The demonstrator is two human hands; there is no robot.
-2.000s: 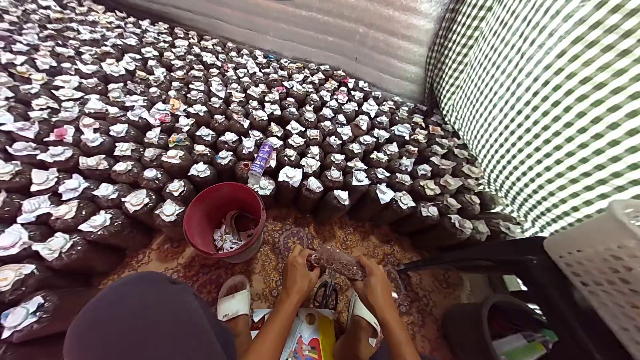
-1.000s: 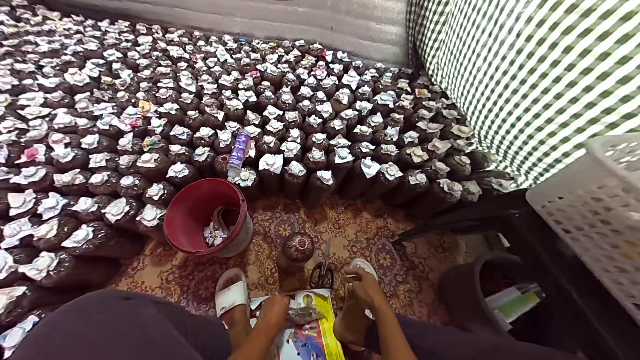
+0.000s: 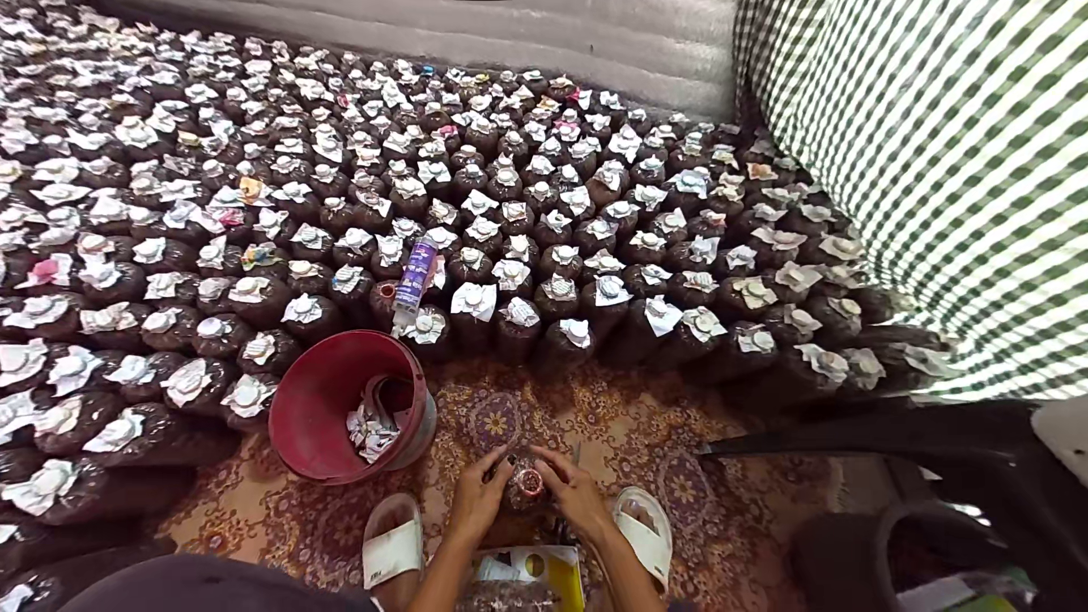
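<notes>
My left hand [image 3: 483, 489] and my right hand [image 3: 571, 484] are on either side of a dark, filled plastic bag [image 3: 527, 489] with a round open neck ring on top. It stands upright on the floor between my feet, and the fingers of both hands touch its upper part. Near my knees, at the bottom edge, lies a yellow and white printed packet [image 3: 557, 571], with a dark, clear-wrapped thing partly in front of it. A red bucket [image 3: 293, 416] to the left of my hands holds crumpled paper pieces [image 3: 374, 433].
Rows of dark filled bags with paper-covered tops [image 3: 510, 276] stand close together ahead and to the left. A purple-labelled clear bottle [image 3: 414, 279] leans on them behind the bucket. At the right are a black container [image 3: 901, 544], a dark plastic piece of furniture [image 3: 858, 429] and a checkered sheet [image 3: 943, 153].
Both hands have moved from low near the packet to the upright bag, which stood untouched a second ago. Two seconds ago they held a dark elongated thing. The scissors seen earlier are now mostly hidden.
</notes>
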